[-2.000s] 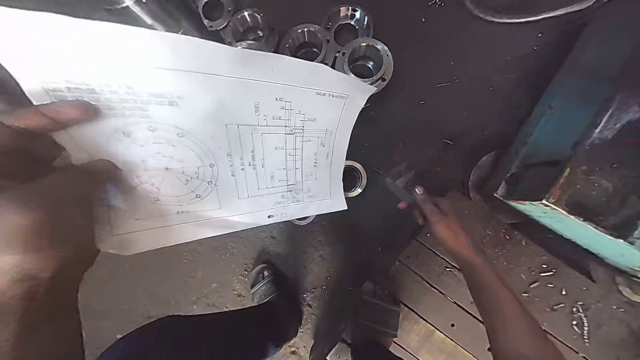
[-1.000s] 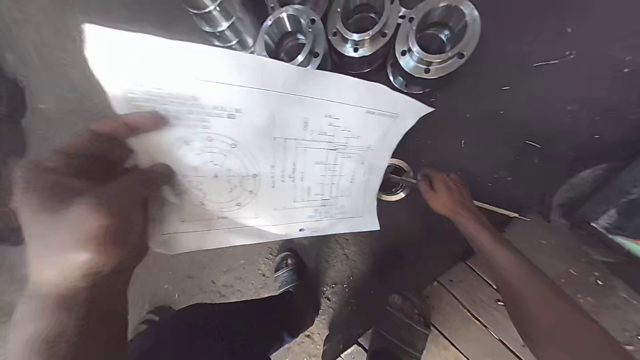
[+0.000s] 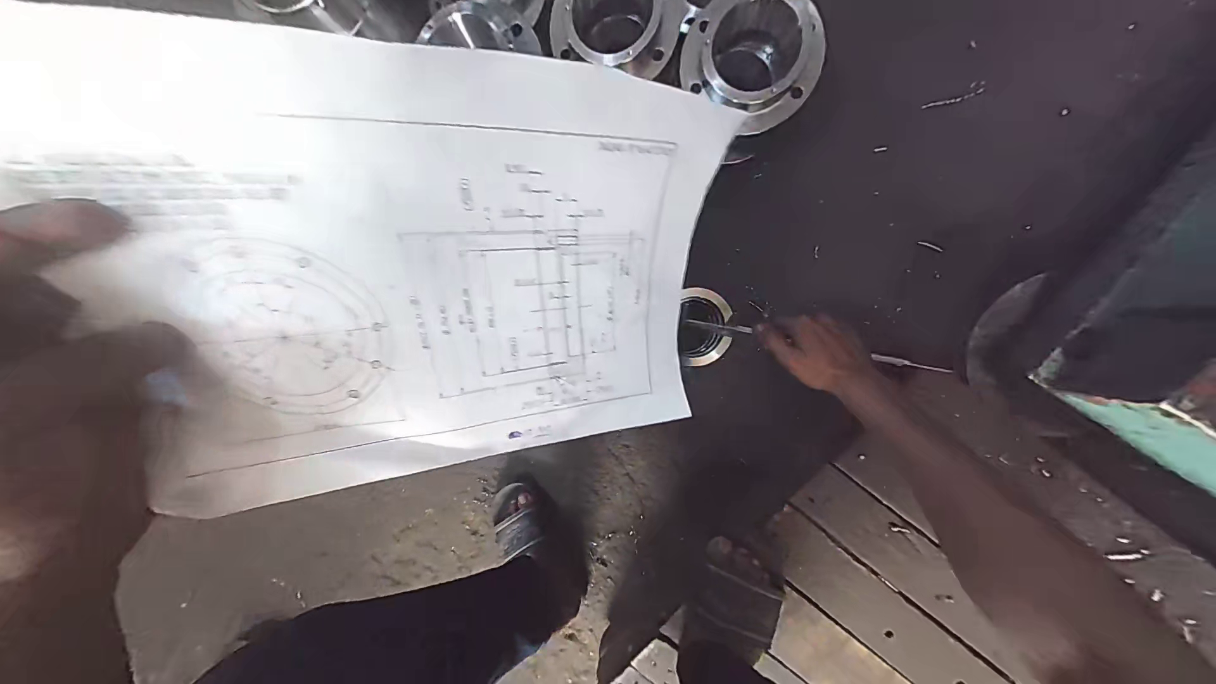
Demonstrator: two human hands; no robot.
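Observation:
My left hand (image 3: 85,313), blurred, grips a sheet of paper (image 3: 532,437) at the left of the view. The sheet bears a technical drawing with a round flange view and a sectional view with dimensions. Below and right of the middle, my right hand (image 3: 817,351) is closed on a thin metal measuring tool (image 3: 727,328), seemingly a caliper. One end of the tool reaches over the bore of a metal ring (image 3: 720,351), and a slim rod (image 3: 912,363) shows on the hand's other side. The paper hides the ring's left edge.
Several machined flanged metal cylinders (image 3: 803,71) stand behind the paper at the top. Metal chips (image 3: 955,95) are scattered over the dark surface. A green-edged machine part (image 3: 1140,437) is at the right. Wooden boards (image 3: 855,579) and my sandalled feet (image 3: 521,518) are below.
Two seconds ago my right hand held the tool to the right of the ring; now the tool's end is over the bore. The paper appears larger and farther left as the view has shifted.

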